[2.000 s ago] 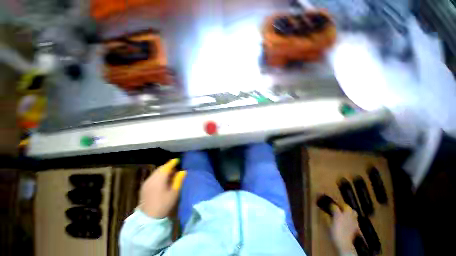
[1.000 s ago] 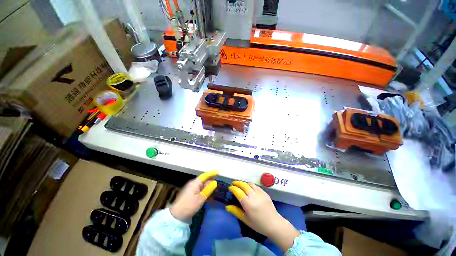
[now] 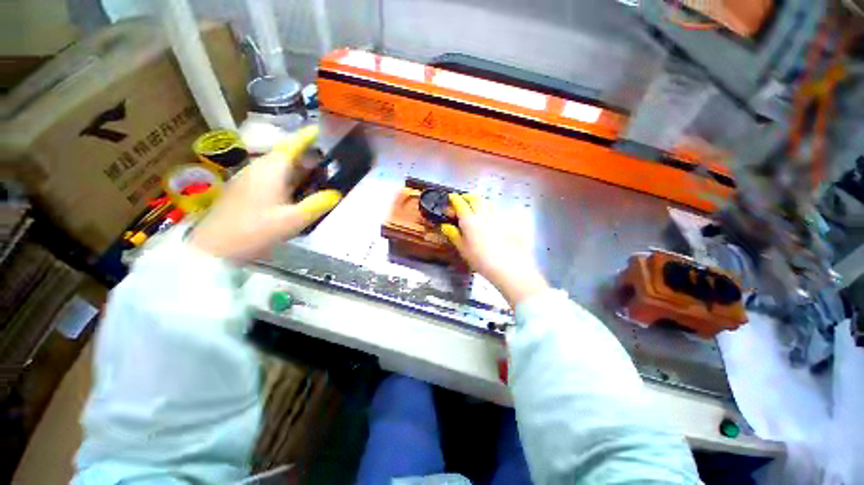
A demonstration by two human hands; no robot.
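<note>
My left hand (image 3: 248, 204), yellow cots on its fingertips, holds a blurred black part (image 3: 351, 172) above the left rear of the metal plate, between thumb and fingers. My right hand (image 3: 493, 239) is at the left orange-brown fixture (image 3: 412, 227), its fingers gripping a black housing (image 3: 435, 205) on top. The fingers hide the housing's right end, and I cannot tell if it is lifted. The right fixture (image 3: 680, 301) bears another black housing (image 3: 703, 282), with no hand on it.
The blurred machine head (image 3: 758, 142) hangs at the upper right. An orange axis cover (image 3: 474, 109) runs behind the fixtures. Tape rolls (image 3: 220, 149), a round tin (image 3: 276, 95) and a carton (image 3: 123, 142) stand left. Green buttons (image 3: 281, 300) are on the white edge (image 3: 407, 346). Bagged parts lie right.
Both hands have moved from the front edge up over the plate, the left to the left rear, the right onto the left fixture's housing. The machine head has moved from left to right.
</note>
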